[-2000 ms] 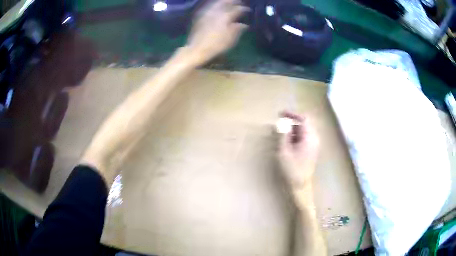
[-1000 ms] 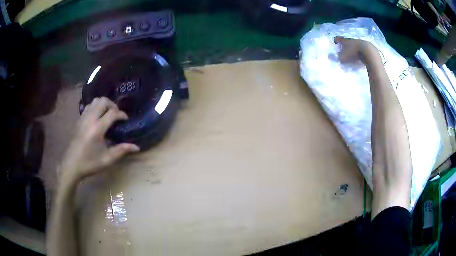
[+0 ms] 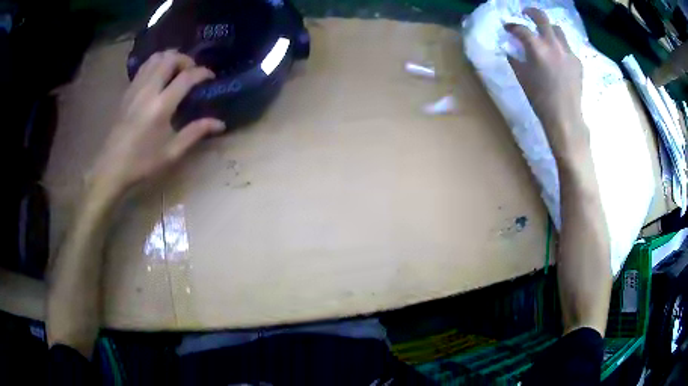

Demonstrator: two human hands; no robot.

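Observation:
A round glossy black housing (image 3: 226,56) with small digits at its centre lies at the upper left on the cardboard, cut off by the top edge. My left hand (image 3: 162,113) rests on its lower left rim, thumb apart from the fingers. My right hand (image 3: 547,68) is at the upper part of the clear bag of white pads (image 3: 611,166), fingers bent over it. Whether the fingers hold a pad cannot be told. A white pad (image 3: 420,69) and a second white pad (image 3: 440,105) lie loose on the cardboard, left of the bag.
The tan cardboard sheet (image 3: 339,196) covers the bench, with shiny clear tape (image 3: 167,235) at its lower left. Green crates (image 3: 490,362) and yellow slats are below the front edge. Dark units stand at the far left. White papers (image 3: 655,124) and part of a person's hand are at the right.
The view has tilted down, so the housing sits higher and the crates show. Two white pads now lie loose on the cardboard. My left hand stays on the housing, my right hand at the bag.

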